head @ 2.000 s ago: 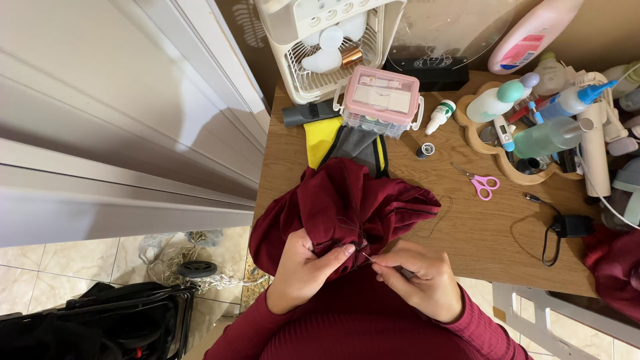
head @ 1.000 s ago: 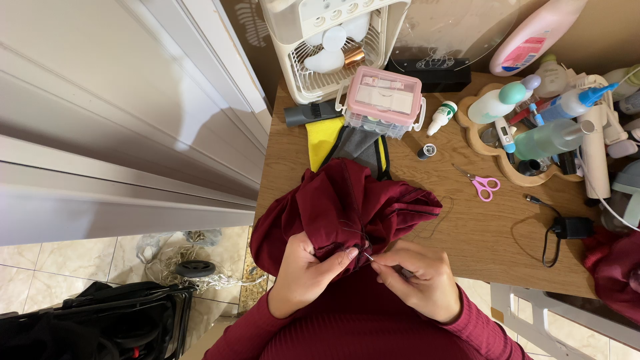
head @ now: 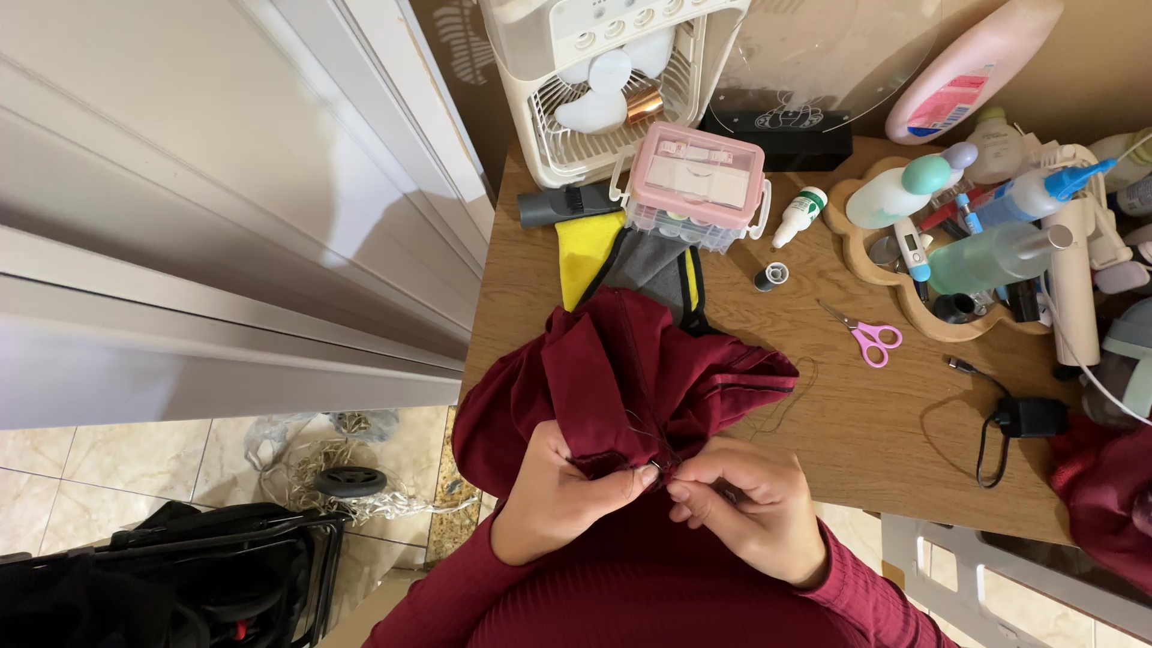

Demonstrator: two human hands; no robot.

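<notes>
A dark red garment (head: 594,360) lies bunched over the front edge of the wooden table. My left hand (head: 567,495) grips its near edge between thumb and fingers. Close beside it, my right hand (head: 751,504) pinches the fabric at the seam; a small bit of metal, seemingly a needle, shows between the two thumbs. Dark thread loops over the cloth and onto the table at its right. A spool of dark thread (head: 771,276) stands beyond the garment, and small scissors with pink handles (head: 873,340) lie to the right.
A pink-lidded clear box (head: 697,180) sits on a grey and yellow cloth (head: 585,256), near a white appliance (head: 517,90). A small white bottle (head: 799,216), a wooden tray (head: 936,319) of bottles and a black adapter (head: 1030,417) are also on the table. A folded black frame (head: 324,576) lies at lower left.
My right hand has moved in closer to my left, its fingers now at the fabric. The needle that showed between the hands is now mostly hidden.
</notes>
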